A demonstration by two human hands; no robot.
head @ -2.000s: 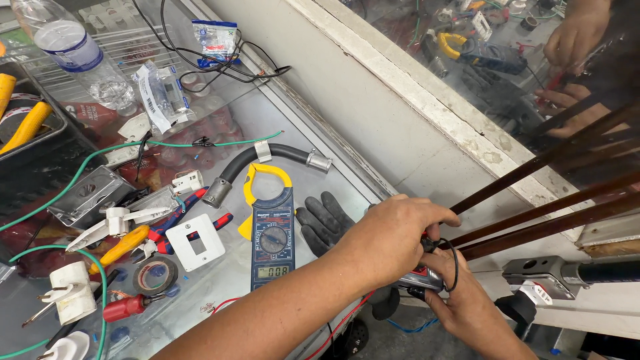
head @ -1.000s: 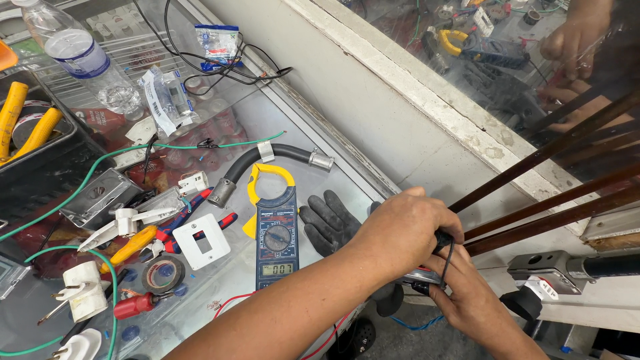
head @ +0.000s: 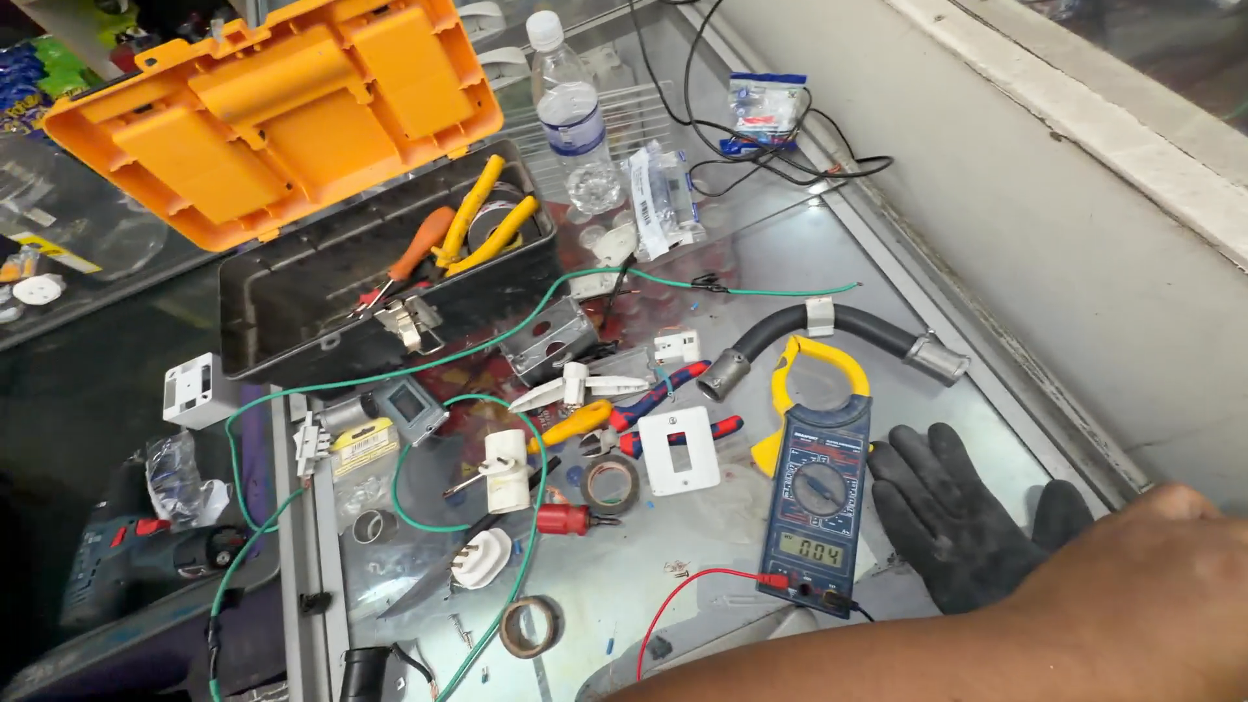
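A forearm crosses the lower right, with part of a hand (head: 1175,512) at the right edge; its fingers and whatever it touches are hidden. It cannot be told which of my hands this is, and the other is out of view. Beside the forearm lies a dark work glove (head: 960,526). A blue clamp meter (head: 814,487) with a yellow jaw lies face up left of the glove, its display lit and red and black leads plugged in. Left of it are a white faceplate (head: 680,451), red-and-blue handled pliers (head: 673,390) and a roll of tape (head: 609,485).
An open toolbox with an orange lid (head: 283,117) stands at the back left, beside a plastic water bottle (head: 573,127). A black bent conduit (head: 829,317) lies near the wall. Green wire (head: 429,366) winds over the glass counter. A cordless drill (head: 146,551) rests at the left.
The view has swung left, bringing the toolbox lid and the drill into sight. Both hands were together at the right around a small device; now only part of one shows. The meter's reading has changed.
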